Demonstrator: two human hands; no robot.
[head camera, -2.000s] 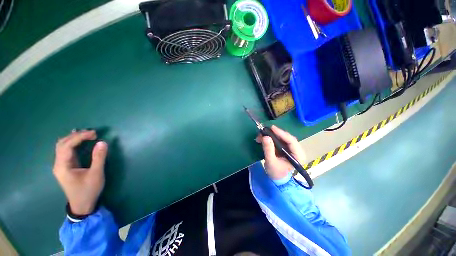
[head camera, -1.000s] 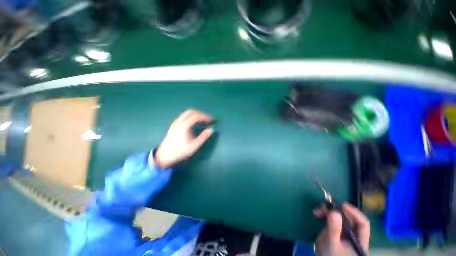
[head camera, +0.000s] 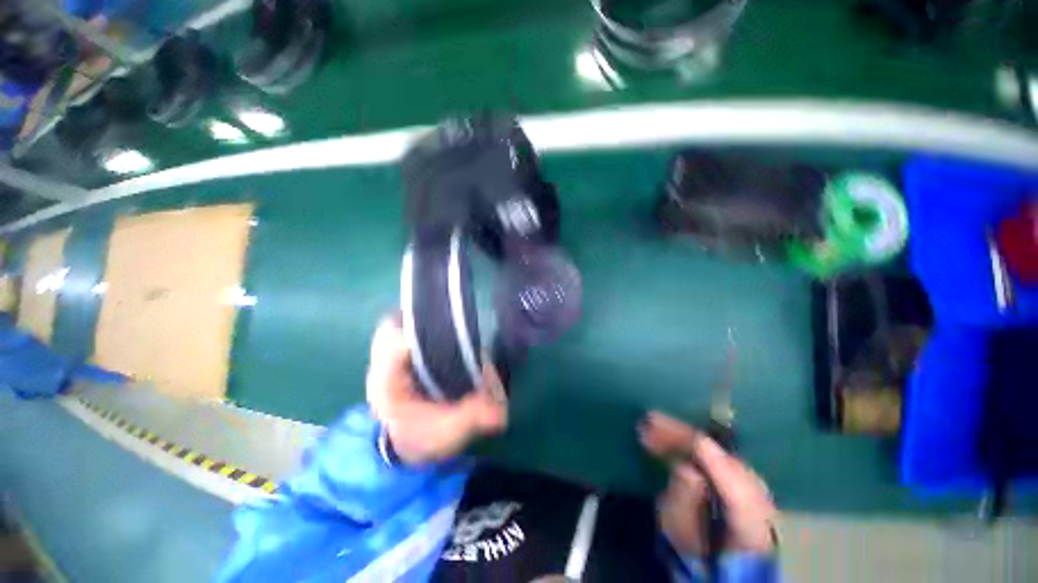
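A black headset (head camera: 442, 298) with two thin pale curved rails on its band is held over the green mat, left of centre. My left hand (head camera: 438, 399) grips the band at its lower end. A round dark earcup (head camera: 540, 296) with a pale mark hangs at the right of the band, and a bulky dark part is at the top. My right hand (head camera: 717, 484) holds a black soldering iron (head camera: 717, 438), its thin tip pointing up and away from me. The tip is apart from the headset. The picture is blurred, so fine wires cannot be made out.
At right stand a fan box (head camera: 740, 199), a green solder spool (head camera: 859, 224), a black iron stand (head camera: 859, 353) with a yellowish patch, and a blue tray (head camera: 928, 416). A tan board (head camera: 171, 308) lies left. More headsets (head camera: 279, 46) are on the conveyor behind its white edge (head camera: 774, 120).
A headset is now in my left hand, which held none visible before. The view has swung left since the earliest frame. My right hand still holds the iron, now pointing more upright.
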